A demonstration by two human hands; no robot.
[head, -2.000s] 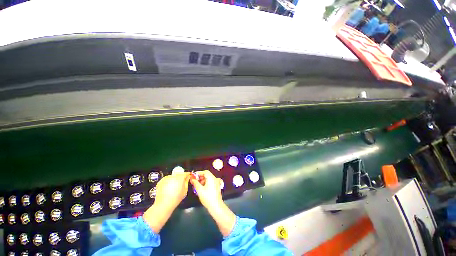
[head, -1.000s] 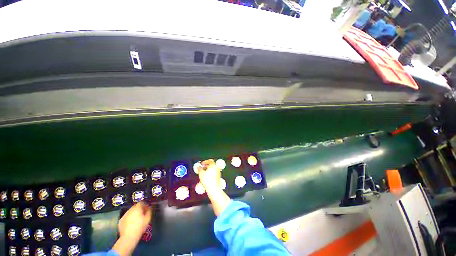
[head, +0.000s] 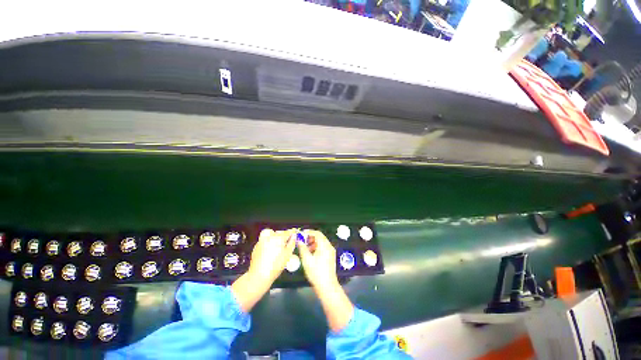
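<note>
My left hand (head: 268,259) and my right hand (head: 320,261) meet over the black tray of glowing discs (head: 357,245). Between their fingertips is a small round light-up unit (head: 301,238) glowing blue-violet. Both hands touch it. Lit white, pinkish and blue discs sit in the tray to the right of my hands, and a white one (head: 292,264) shows between them. My hands hide the tray's left part. Rows of unlit round units (head: 158,243) lie in black trays to the left.
Another black tray of unlit units (head: 84,304) lies nearer at the left. A grey-white raised housing (head: 211,126) runs along the far side, with a red tray (head: 559,109) on it. A black stand (head: 511,281) and white-and-orange machine (head: 562,316) stand at right.
My left hand has moved from the small-parts area up and right to meet my right hand. My right hand has lifted a disc from the lit tray. The view has shifted slightly.
</note>
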